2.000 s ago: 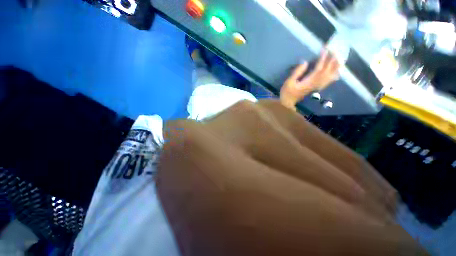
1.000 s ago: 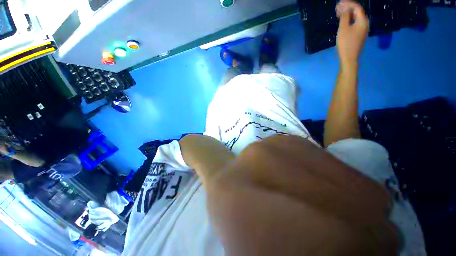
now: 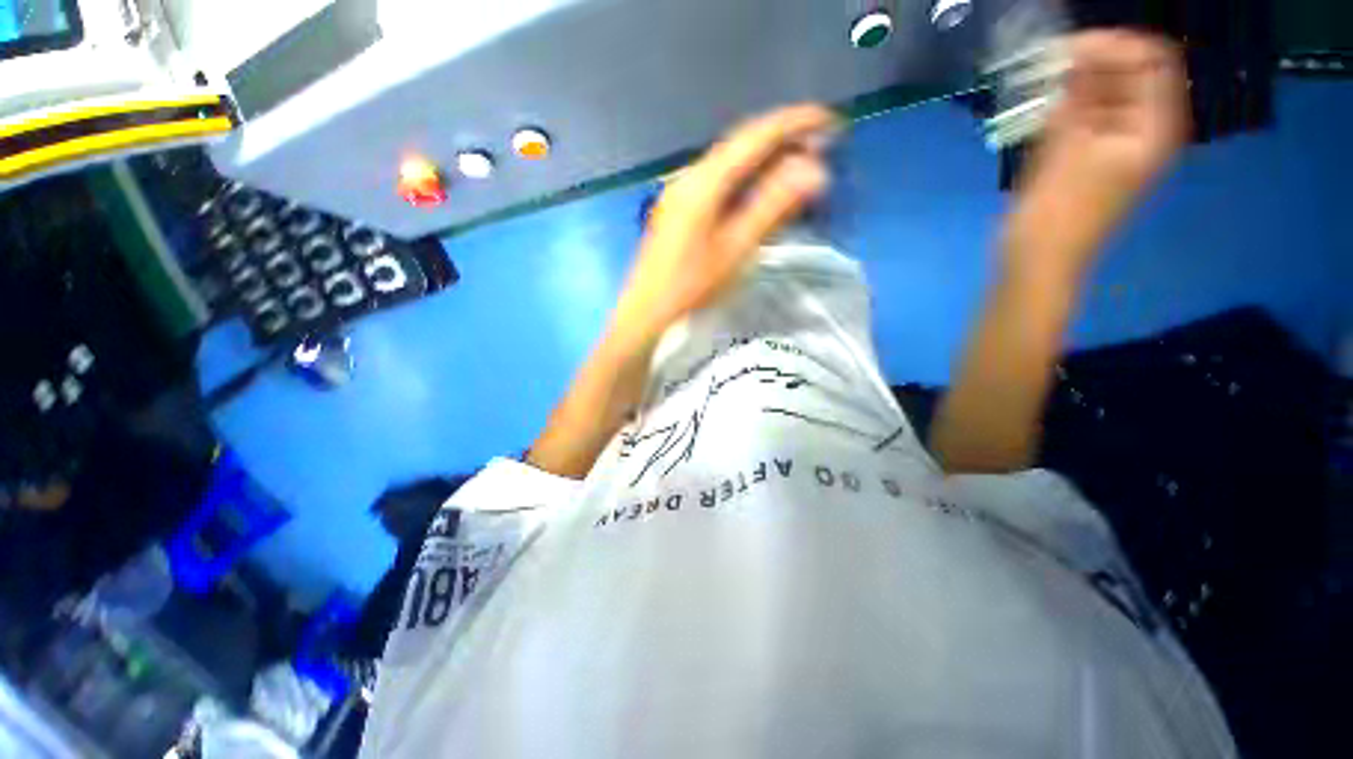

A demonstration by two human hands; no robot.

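Note:
My left hand (image 3: 720, 215) is over the front edge of the grey machine panel (image 3: 653, 89), fingers bent and apart, with nothing visible in it. My right hand (image 3: 1120, 104) is blurred, fingers curled, at the upper right by black trays (image 3: 1224, 89). A blurred silvery-white striped thing (image 3: 1027, 92) shows beside its fingers; whether the hand holds it I cannot tell. A black tray with rows of white rings (image 3: 304, 264) lies at the panel's left end.
The panel carries a red button (image 3: 420, 181), a white one (image 3: 475, 163), an orange one (image 3: 530, 143) and a green one (image 3: 871, 28). A yellow-and-black bar (image 3: 112, 131) is upper left. Blue stools (image 3: 223, 519) stand left, dark stacks (image 3: 1202, 445) right.
My left hand has moved from close before the camera to the panel's edge. My right hand has shifted slightly right and down. The silvery thing now shows beside it. The green-lit button now looks white.

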